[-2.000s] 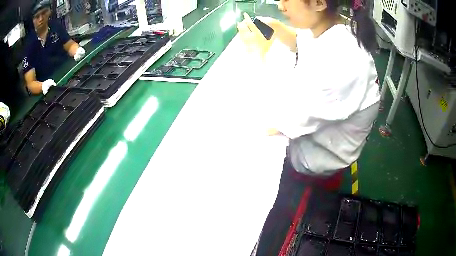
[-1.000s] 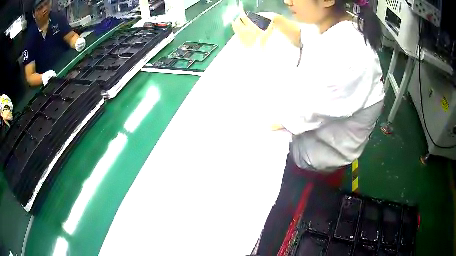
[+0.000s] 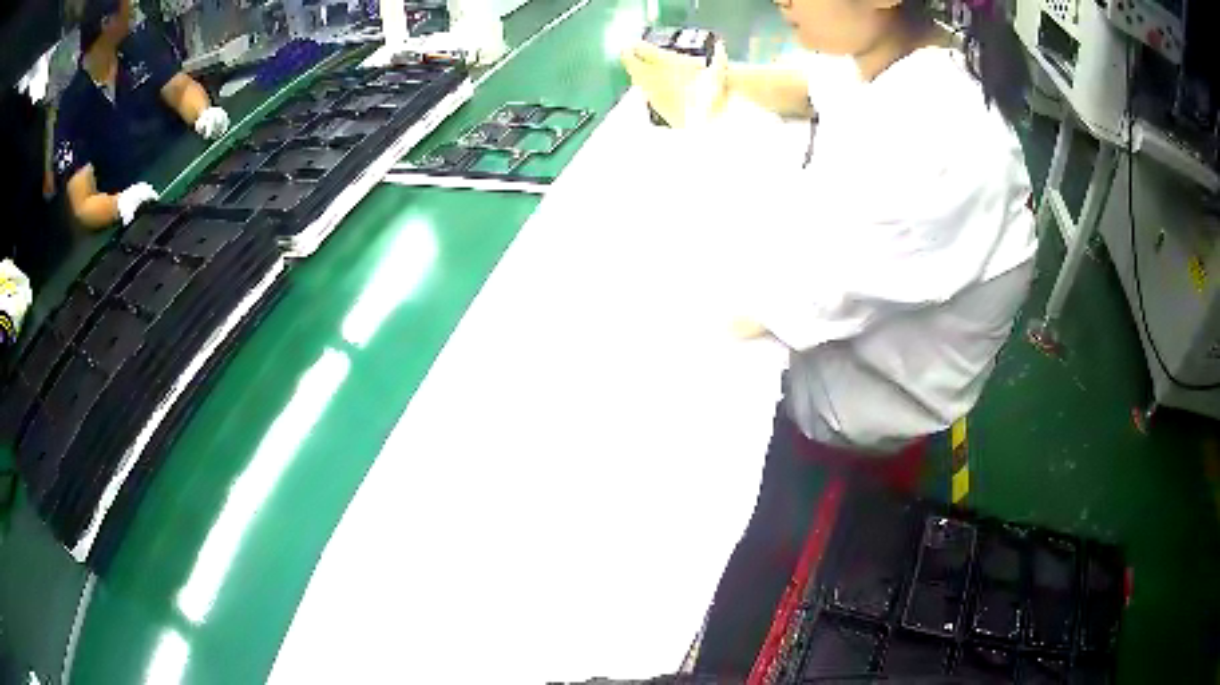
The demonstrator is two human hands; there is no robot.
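Observation:
Neither of my hands shows in the picture. A bright white cover sheet lies along the bench in front of me, too overexposed to show detail. A thin dark edge shows at the bottom rim; I cannot tell what it is. A red crate with a black pocketed tray stands low at the right. One pocket holds a dark phone middle frame. A person in white at the bench holds dark frames in their hands.
Stacked black trays with a white layer stand on the green mat at the left. Open frame-like pieces lie beyond a white strip. A person in dark blue, gloved, sits at the far left. Machines stand at the right.
The seated person in white has lowered and turned the dark frames in their hands. The person in dark blue has turned their head. A dark edge has appeared at the bottom rim.

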